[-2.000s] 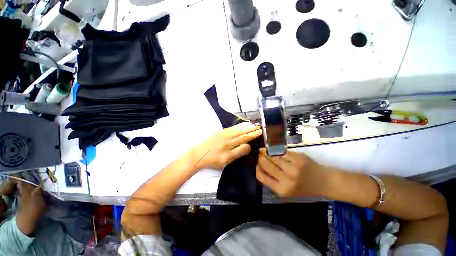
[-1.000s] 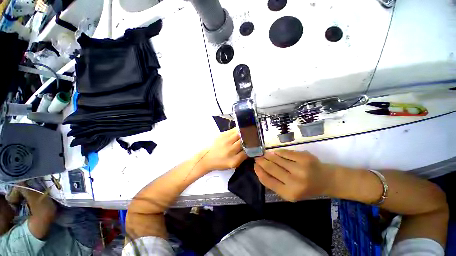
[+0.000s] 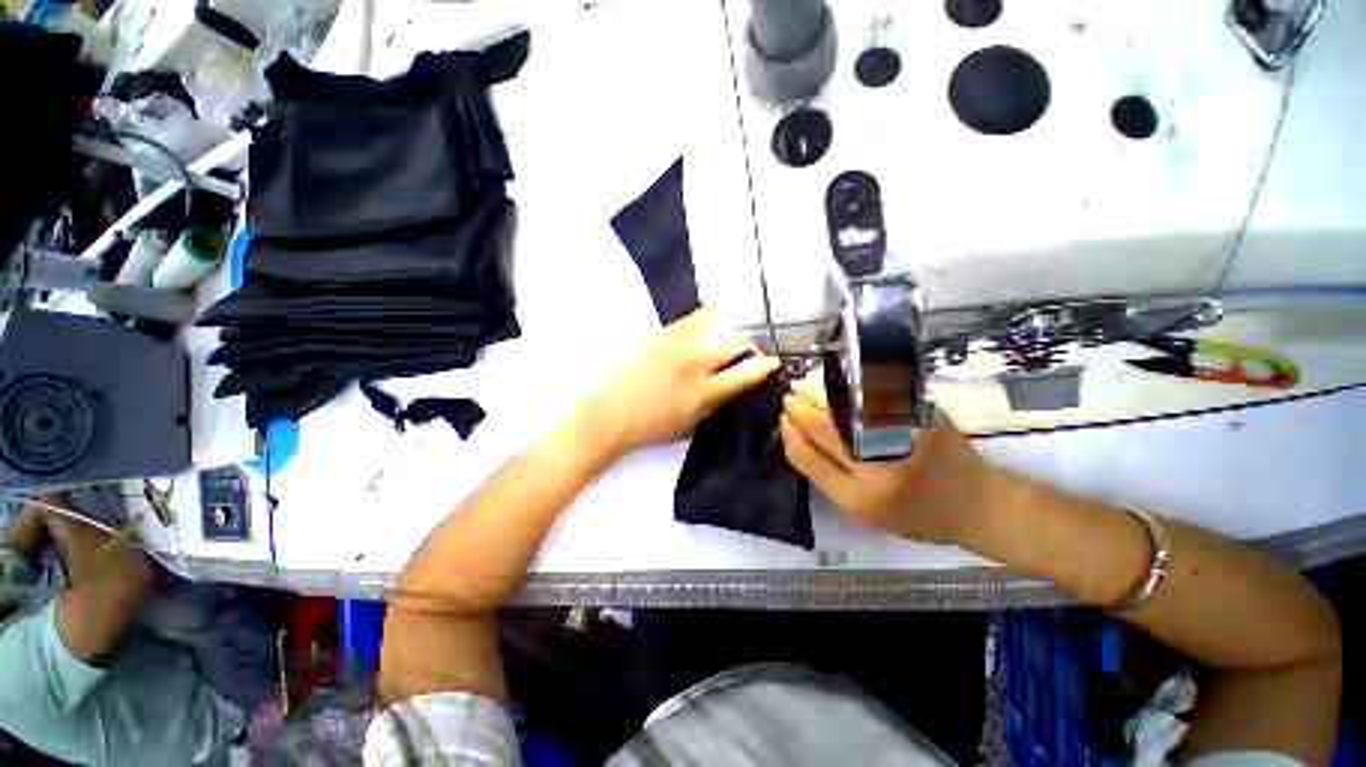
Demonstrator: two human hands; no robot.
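A black cut piece (image 3: 742, 477) lies on the white machine table under both hands; its narrower far end shows beyond my left hand. My left hand (image 3: 671, 382) rests on the middle of the piece, fingers pointing at the needle area. My right hand (image 3: 884, 465) has its fingertips at the piece's right edge by the needle; the shiny take-up lever cover (image 3: 884, 367) hides part of it. The presser foot is mostly hidden by the fingers and cover. The white sewing machine head (image 3: 1049, 195) stands beyond my right hand.
A layered stack of black cut pieces (image 3: 360, 225) lies left, with a small black scrap (image 3: 427, 408) below it. Thread snips (image 3: 1221, 361) lie right of the tension assembly (image 3: 1041, 352). A grey machine housing (image 3: 93, 397) and another person's arm (image 3: 93, 592) are at far left.
The cut piece's far end now shows farther out beyond my left hand, and its near end lies flat on the table instead of hanging past the edge. The camera view has shifted.
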